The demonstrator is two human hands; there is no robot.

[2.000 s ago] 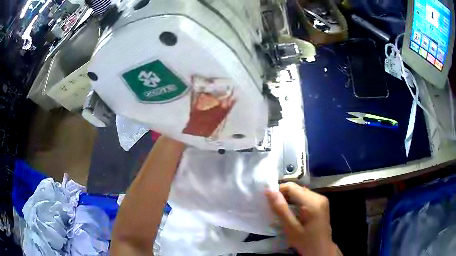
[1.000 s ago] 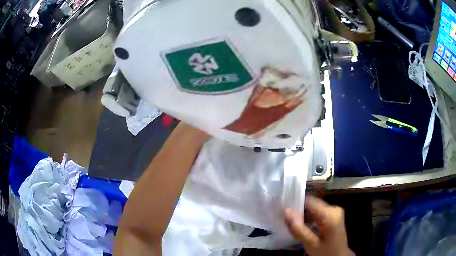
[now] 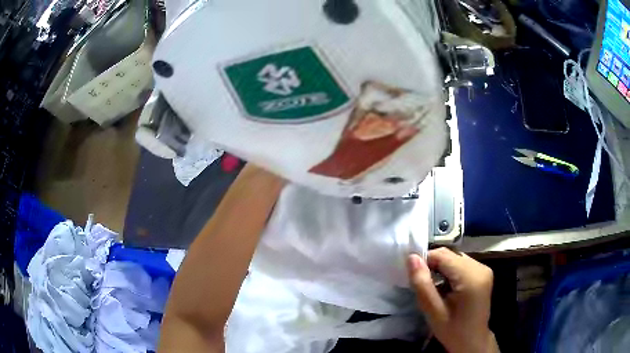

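A white fabric panel (image 3: pixel 338 241) lies on the machine bed and runs up under the white sewing machine head (image 3: pixel 290 89). My right hand (image 3: pixel 456 293) pinches the panel's right edge between thumb and fingers, just in front of the bed's edge. My left forearm (image 3: pixel 224 241) reaches up over the panel's left side; the left hand itself is hidden behind the machine head. The needle and presser foot are hidden too. More white fabric (image 3: pixel 276 314) hangs in folds below the panel. The needle plate area (image 3: pixel 443 210) shows as a bright metal strip right of the panel.
Bundles of bluish-white pieces (image 3: pixel 65 289) sit in a blue bin at lower left. Snips (image 3: pixel 546 163), a black smartphone (image 3: pixel 543 103) and white tape (image 3: pixel 594 158) lie right of the machine, near a lit panel (image 3: pixel 615 52). Another blue bin (image 3: pixel 552 296) is at lower right.
The view has shifted, putting the machine head further right and larger than two seconds ago. My right hand has moved slightly up along the panel's edge since one second ago, its pinch now clearer.
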